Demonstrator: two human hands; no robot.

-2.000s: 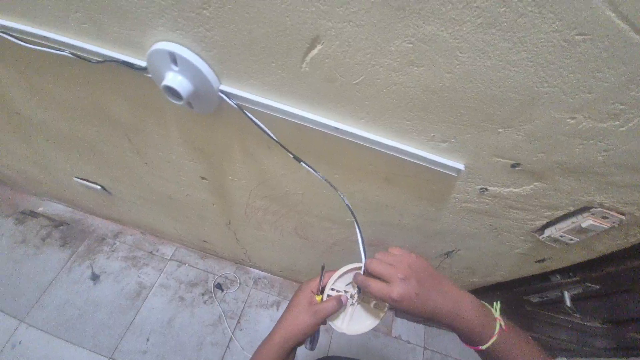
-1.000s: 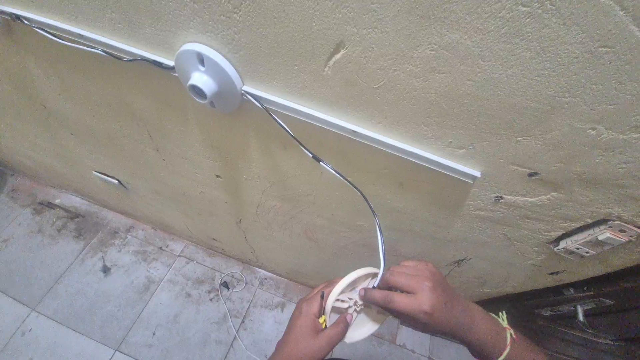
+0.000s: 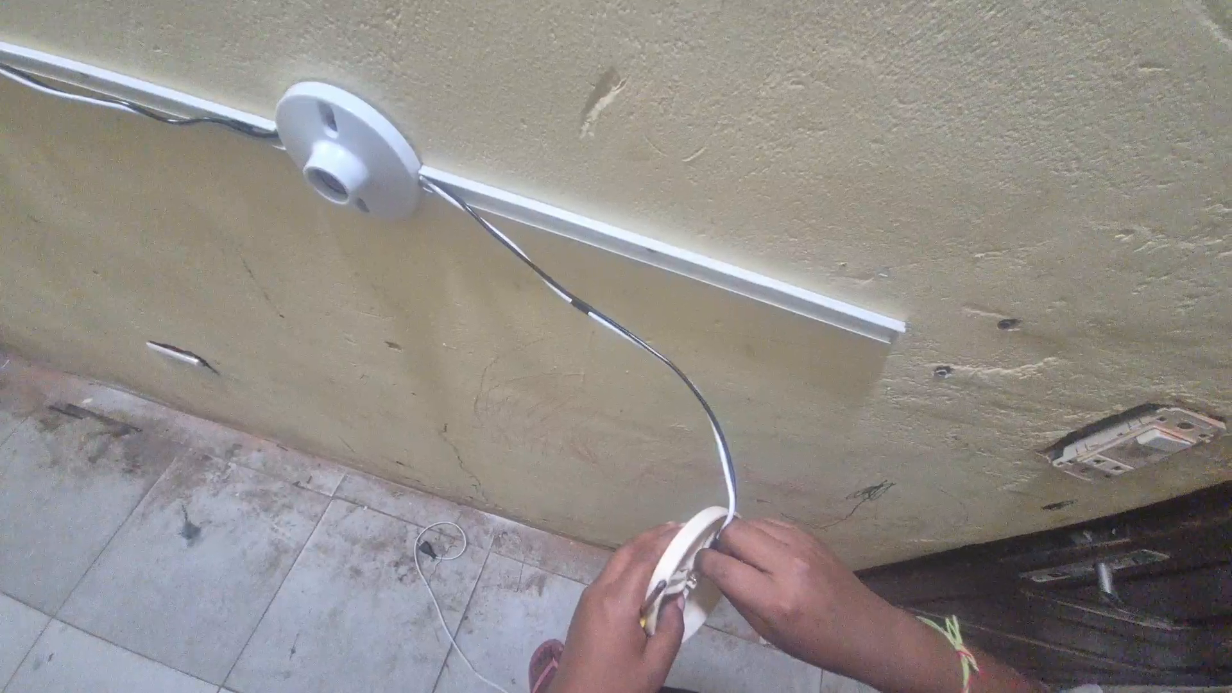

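My left hand [image 3: 626, 611] grips the rim of a round white lamp holder base [image 3: 685, 558], tilted with its hollow back partly in view. A thin tool with a dark and yellow part shows by the left fingers; what it is I cannot tell. At the base's right side, my right hand [image 3: 780, 582] pinches the twisted black and white wires [image 3: 664, 358] where they enter it. The fingers hide the wire ends. These wires run up to a second white lamp holder [image 3: 348, 154] on the wall, its socket facing out.
White trunking [image 3: 664, 252] runs along the yellowish wall on both sides of the mounted holder. A switch plate [image 3: 1136, 443] sits at right above a dark door [image 3: 1059, 577] with a handle. Thin white wire [image 3: 433, 587] lies on the dirty tiled floor.
The held lamp holder base has been tilted more on edge, so less of its back shows. Both hands keep hold at the base and wires. The view has shifted slightly.
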